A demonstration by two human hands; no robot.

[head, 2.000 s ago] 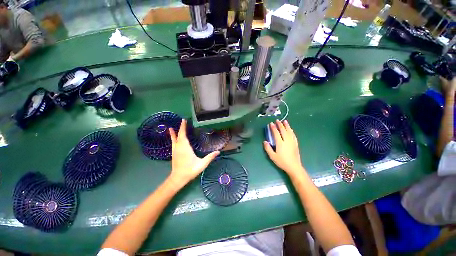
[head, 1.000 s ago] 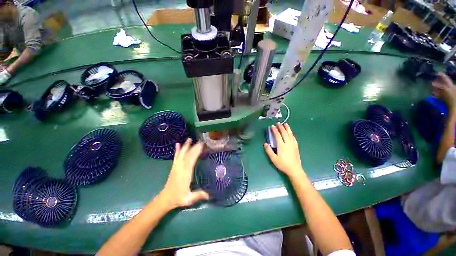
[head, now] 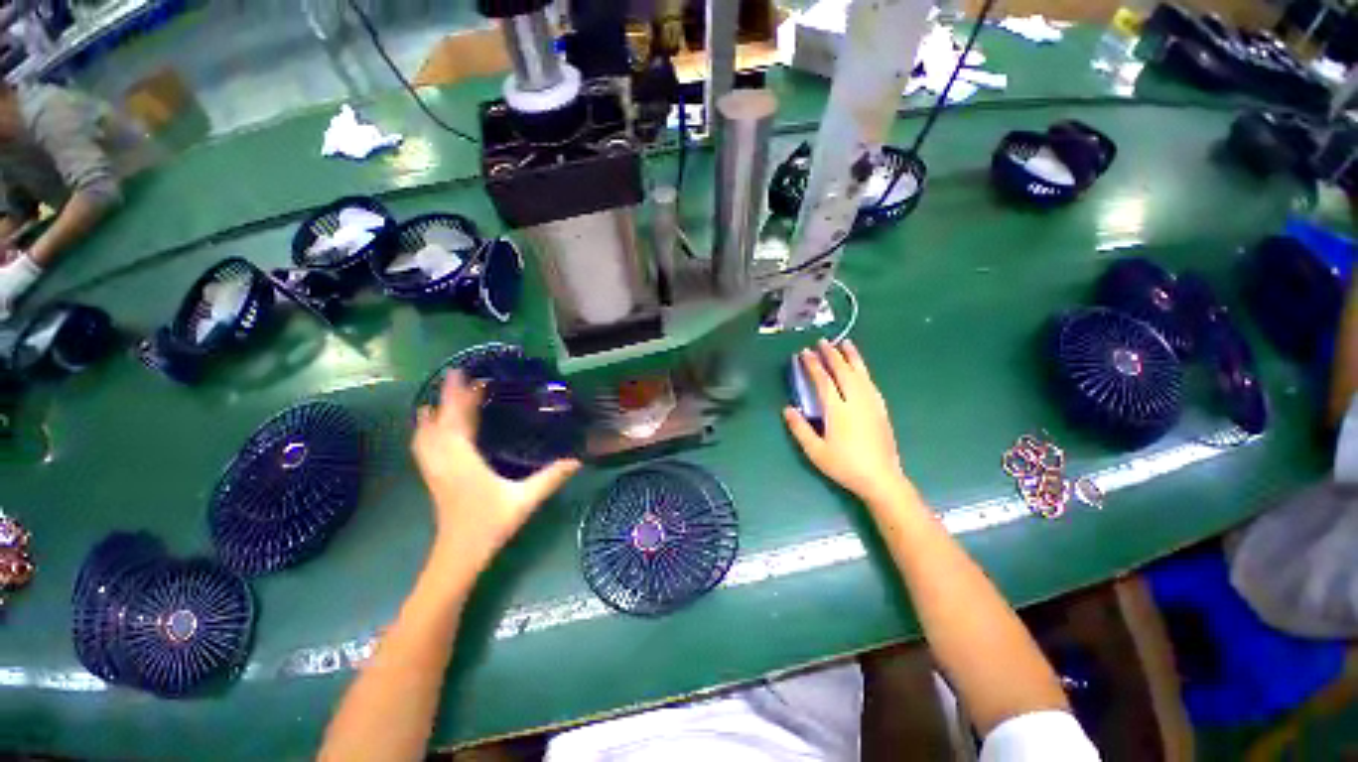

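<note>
My left hand [head: 480, 474] holds a dark fan grille [head: 533, 411] by its left edge, just left of the press fixture [head: 644, 405]. The grille is slightly blurred and partly hidden by my fingers; another grille shows behind it. The fixture's orange-white centre is uncovered under the air cylinder [head: 599, 271]. Overlapping grilles [head: 657, 539] lie flat in front of the fixture. My right hand [head: 845, 421] rests over a small pale blue-white box [head: 806, 390] with a thin white cable, its fingers on top.
Grille stacks lie left [head: 286, 487] and right [head: 1120, 375]. Copper-pink rings [head: 1038, 476] lie right, with more at the far left. Fan bodies [head: 432, 256] line the far side. The guide column [head: 740, 194] and slanting frame arm [head: 861, 149] stand behind the fixture. Other workers' arms show at both sides.
A grille left the fixture and joined the one in front. My left hand moved left and took a grille from the left stack. Fan bodies shifted right. My right hand stayed on the box.
</note>
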